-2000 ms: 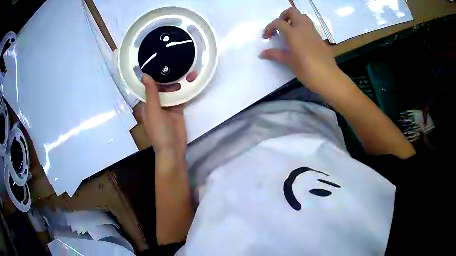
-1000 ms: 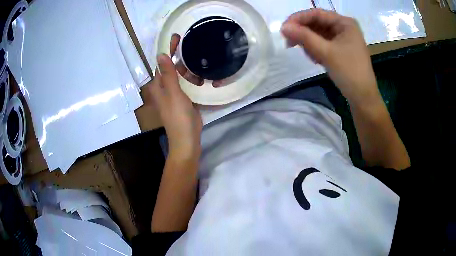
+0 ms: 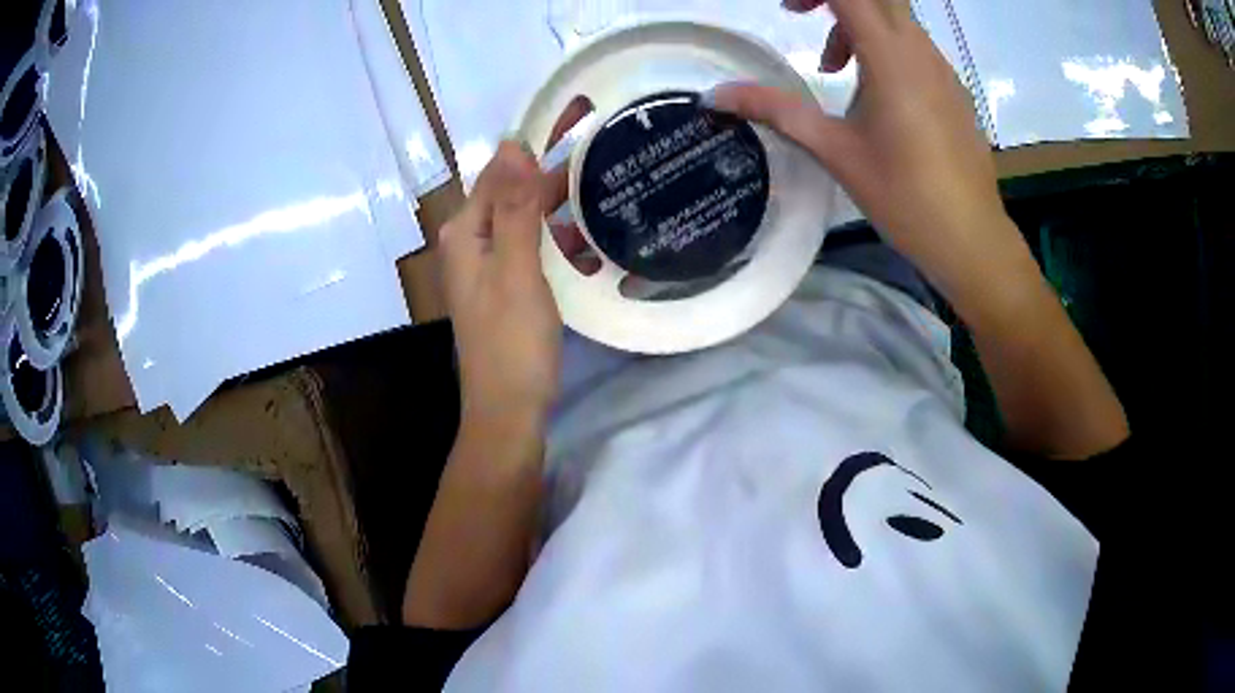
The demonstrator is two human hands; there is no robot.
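The off-white plastic housing is tilted up in front of me, above the table's front edge. A round label with white text and a small arrow shows on its black centre. My left hand grips the housing's left rim, with fingers showing through the curved slots. My right hand is at the upper right. Its thumb touches the label's upper right edge, and its other fingers are raised apart and partly cut off by the top edge.
Glossy label sheets are stacked at left, and another stack lies at upper right. Other ring housings overlap at far left. Crumpled backing sheets lie low at left. A white apron covers my lap.
The housing has moved right and nearer to me, held by my left hand. White text now shows on its formerly plain black centre. My right hand has come onto the disc's edge.
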